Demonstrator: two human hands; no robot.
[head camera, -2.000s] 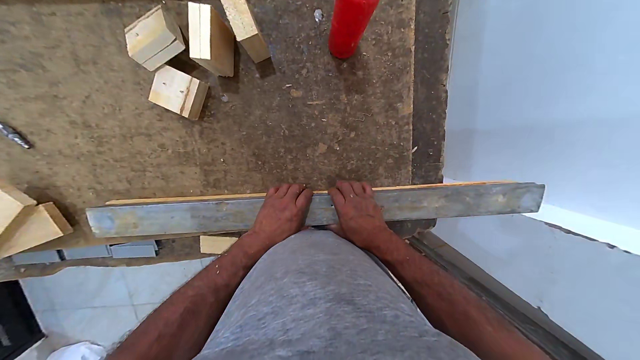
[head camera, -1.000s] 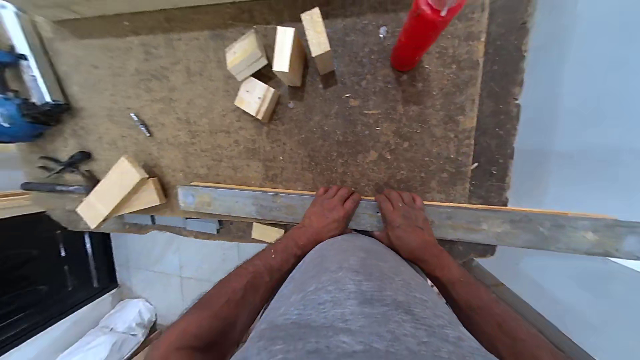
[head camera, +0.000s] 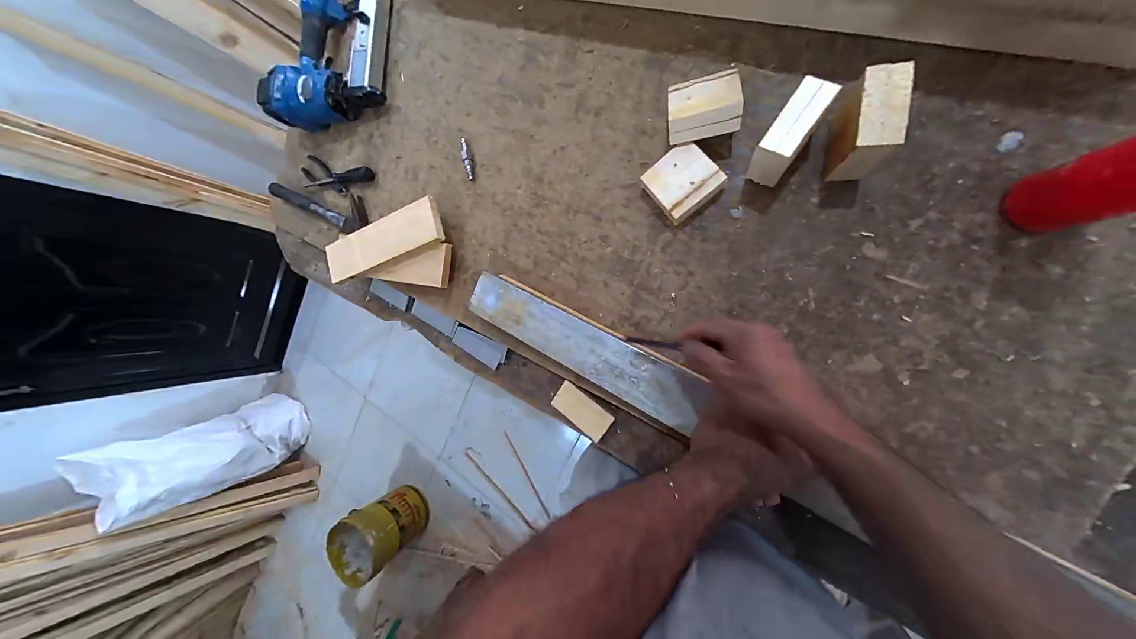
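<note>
A flat grey metal bar (head camera: 581, 351) lies along the workbench's near edge, over a thin wooden strip whose edge shows along its far side. My right hand (head camera: 754, 359), slightly blurred, grips a thin dark pencil-like tool (head camera: 655, 343), its tip at the bar's far edge. My left hand (head camera: 741, 444) is at the bar just below the right hand, partly hidden by the right hand and wrist; its fingers cannot be made out.
Several wood blocks (head camera: 683, 182) stand at the back, with a red cylindrical container (head camera: 1074, 188) to the right. Further left are two wood pieces (head camera: 386, 240), a hammer (head camera: 311, 206), pliers (head camera: 337, 176) and a blue nail gun (head camera: 306, 93). A yellow can (head camera: 364, 543) is on the tiled floor.
Both hands lay side by side on the bar; now the right one reaches across above the left with a thin tool in it. The view has swung left and turned.
</note>
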